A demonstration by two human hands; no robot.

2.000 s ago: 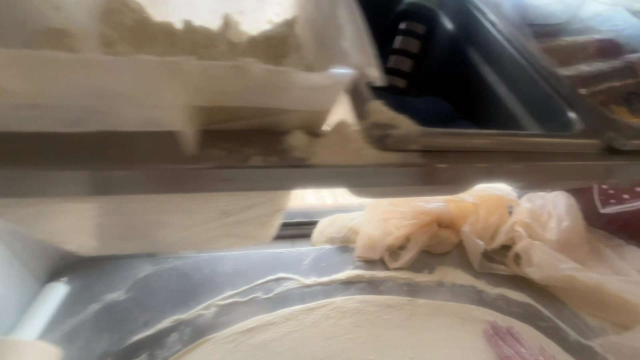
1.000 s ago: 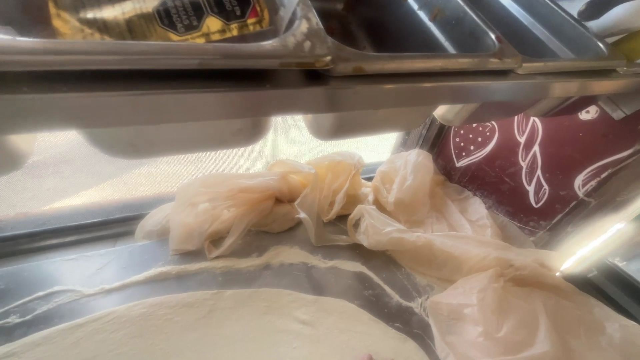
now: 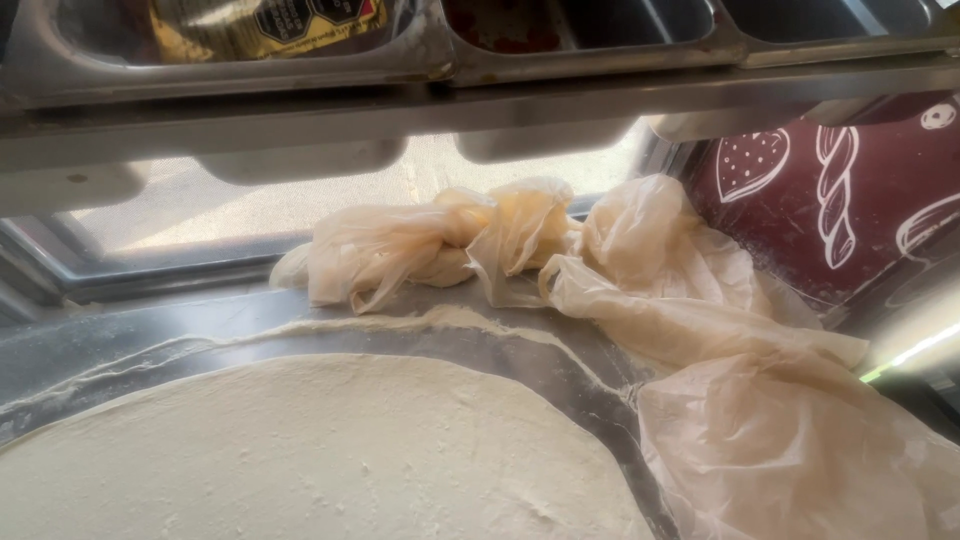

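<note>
Neither my left hand nor my right hand shows in the head view, so what they hold or touch is hidden. A wide sheet of rolled-out dough (image 3: 337, 457) lies flat on a metal worktop (image 3: 202, 307), and the lower frame edge cuts it off. A thin line of flour (image 3: 450, 318) curves around its far side, apart from it. Behind the dough lie crumpled translucent plastic bags (image 3: 660, 255), one of them knotted. They spread down the right side, close to the dough's right edge.
A metal rail (image 3: 525, 105) crosses above the worktop and bears metal food pans (image 3: 585, 60). A gold printed package (image 3: 285, 30) is in the left pan. Behind the bags stands a dark red panel (image 3: 795, 217) with white drawings, beside a window (image 3: 300, 202).
The fingers seen on the dough at the lower right two seconds ago are out of view. The view has swung to the right. The bags and dough show no plain change.
</note>
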